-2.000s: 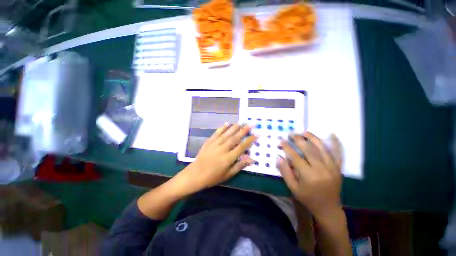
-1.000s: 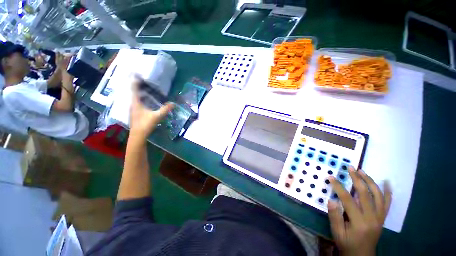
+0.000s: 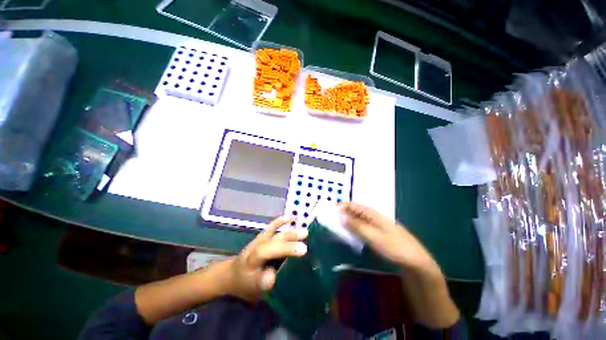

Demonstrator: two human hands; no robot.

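The white front housing (image 3: 212, 189) lies on a dark jig, with its large window at left and the keypad's dark dots (image 3: 309, 189) at right. My left hand (image 3: 262, 259) holds a blurred green circuit board (image 3: 302, 285) tilted over the bench's front edge, below the housing. A whitish flat piece (image 3: 340, 226) shows at the board's upper right, over the housing's lower right corner; whether it is joined to the board is unclear. My right hand (image 3: 389, 239) is at that piece, fingers extended and blurred; its grip is unclear.
Two clear tubs of orange keycaps (image 3: 276, 80) (image 3: 337, 96) and stacked rubber keypads (image 3: 195, 74) stand behind the housing. More circuit boards (image 3: 83, 159) and a wrapped bundle (image 3: 30, 109) are at left. Bagged parts (image 3: 545, 199) are heaped right. Empty frames (image 3: 417, 70) lie beyond.
My left hand has come back from the boards at left and now holds a board near the housing. My right hand has left the keypad. The view has swung right.
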